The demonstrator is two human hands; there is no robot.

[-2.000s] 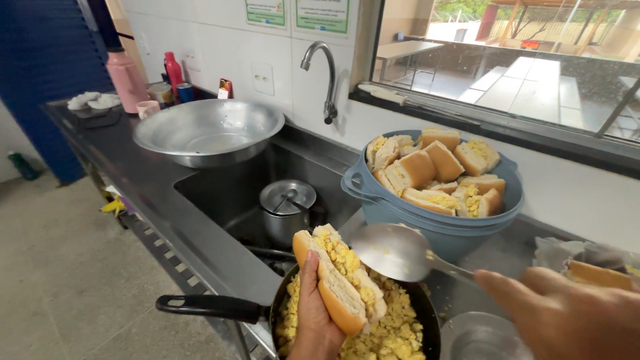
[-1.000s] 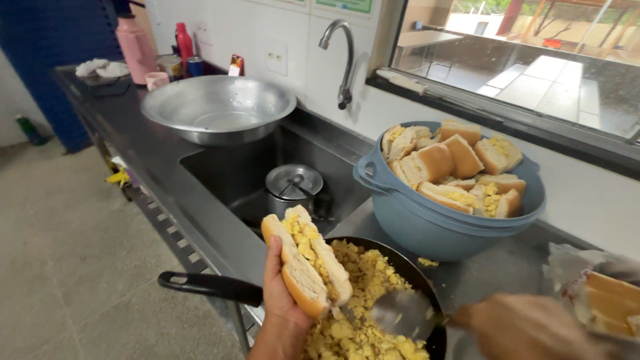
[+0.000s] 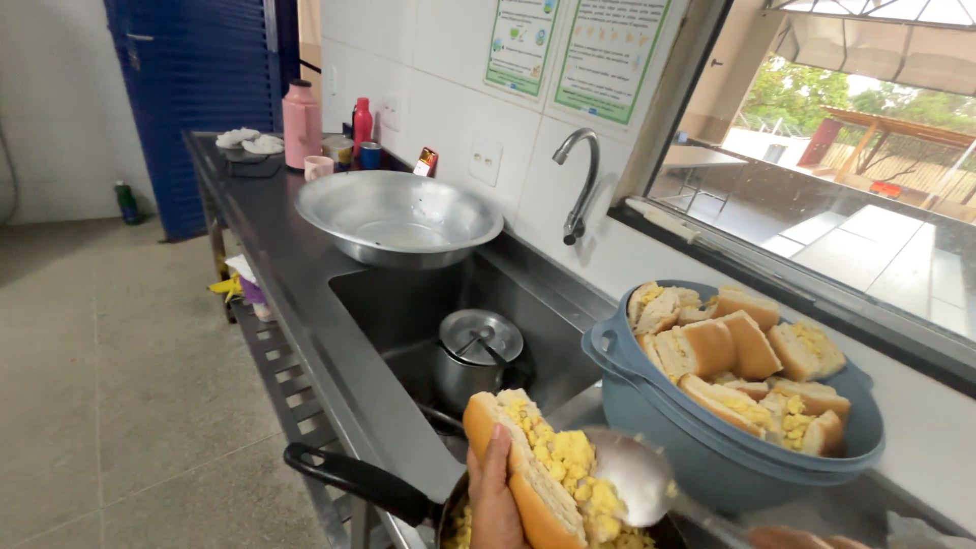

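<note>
My left hand (image 3: pixel 496 496) holds a split bread roll (image 3: pixel 534 488) whose cut side is heaped with scrambled egg (image 3: pixel 568 457). The bowl of a metal serving spoon (image 3: pixel 631 474) presses against that egg. The spoon's handle runs to my right hand (image 3: pixel 797 537), blurred and mostly cut off at the bottom edge. Beneath the roll is a black frying pan (image 3: pixel 446 511) with more scrambled egg, its handle pointing left. To the right, a blue plastic tub (image 3: pixel 732 465) is piled with egg-filled rolls (image 3: pixel 713 347).
A steel sink (image 3: pixel 404 335) holds a lidded metal pot (image 3: pixel 469 374). Beyond it a large aluminium basin (image 3: pixel 396 221) rests on the counter under the tap (image 3: pixel 583 183). A pink thermos (image 3: pixel 302 126), a mug (image 3: pixel 318 168) and a red bottle (image 3: pixel 362 126) stand farther back.
The spoon was down in the pan's egg one second ago; now it is up at the roll in my left hand, with more egg on the bread. The view has tilted up.
</note>
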